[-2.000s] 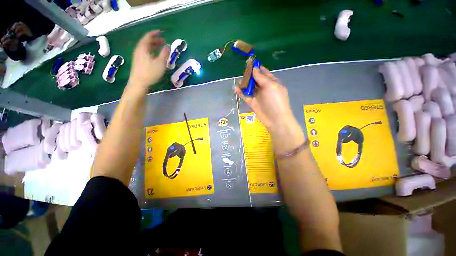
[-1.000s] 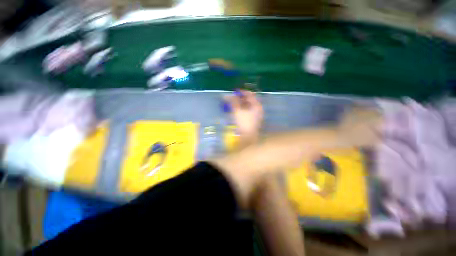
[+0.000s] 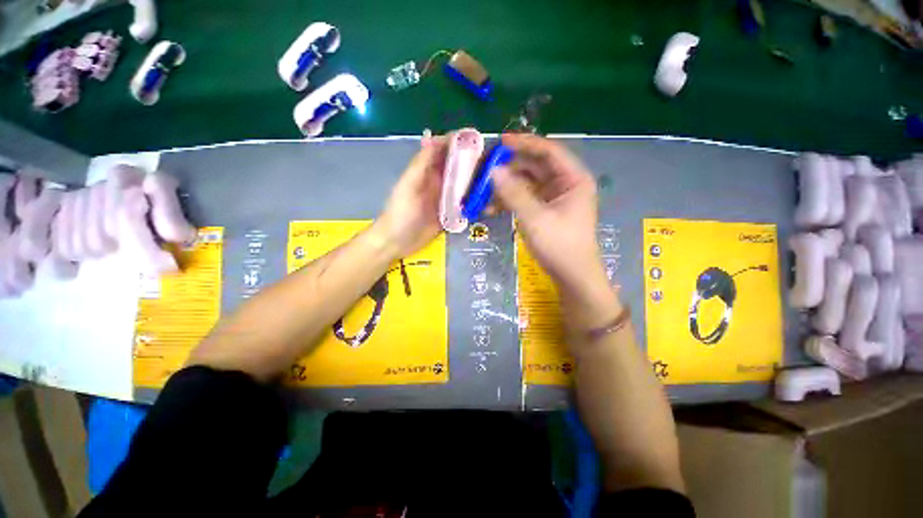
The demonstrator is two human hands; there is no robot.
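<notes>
My left hand point(image 3: 410, 202) holds a pale pink housing shell point(image 3: 463, 180) upright above the middle of the bench, its hollow side facing up toward me. My right hand point(image 3: 547, 202) holds a bright blue battery point(image 3: 487, 183) close against the shell's right side. The battery is at the shell's edge; whether it touches is unclear. My right fingers are slightly blurred. A small dark, blurred part point(image 3: 528, 109) shows just beyond my right fingertips; I cannot tell if it is joined to the battery.
On the green belt point(image 3: 567, 61) lie filled housings point(image 3: 331, 104), a wired battery point(image 3: 469, 75) with its circuit board point(image 3: 403, 75), pink inner parts point(image 3: 63, 76) and a single housing point(image 3: 675, 64). Empty housings stand at left point(image 3: 111, 210) and right point(image 3: 860, 243). A carton point(image 3: 749, 445) is at lower right.
My left hand was empty over the belt, then reached across to the right-hand housings; now it is back at centre with a shell. My right hand still holds the battery, now beside the shell.
</notes>
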